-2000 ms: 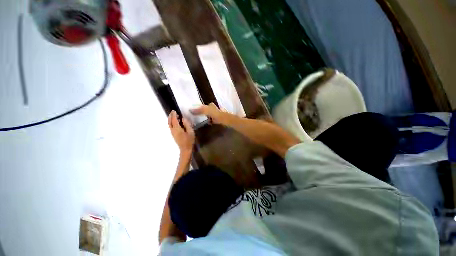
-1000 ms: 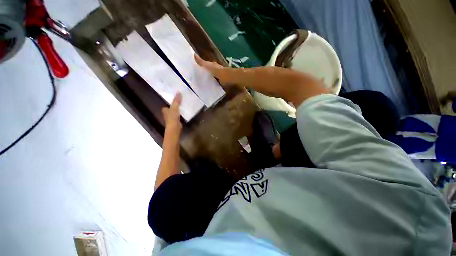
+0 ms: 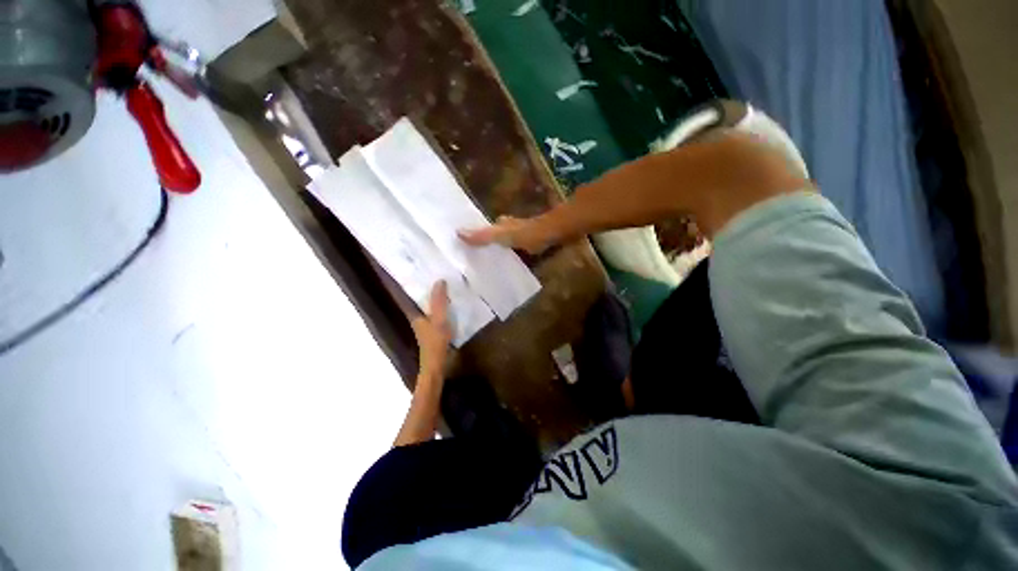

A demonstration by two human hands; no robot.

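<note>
Two white-topped strips lie side by side and touching on the brown table: a left strip and a right strip. Their ends are slightly uneven. My left hand grips the left strip's outer edge near its lower end, thumb on top. My right hand grips the right strip's outer edge, thumb on top. The fingers of both hands are partly hidden at or below the strips' edges.
The white-topped lay is at left, with the cutting machine, its red handle and a black cable. A small box sits lower left. A bucket is partly behind my right arm. Scraps litter the green surface.
The two strips, apart at first, are now together. My right hand has moved to the right strip, my left hand to the left strip. The view has shifted; the machine appears further left.
</note>
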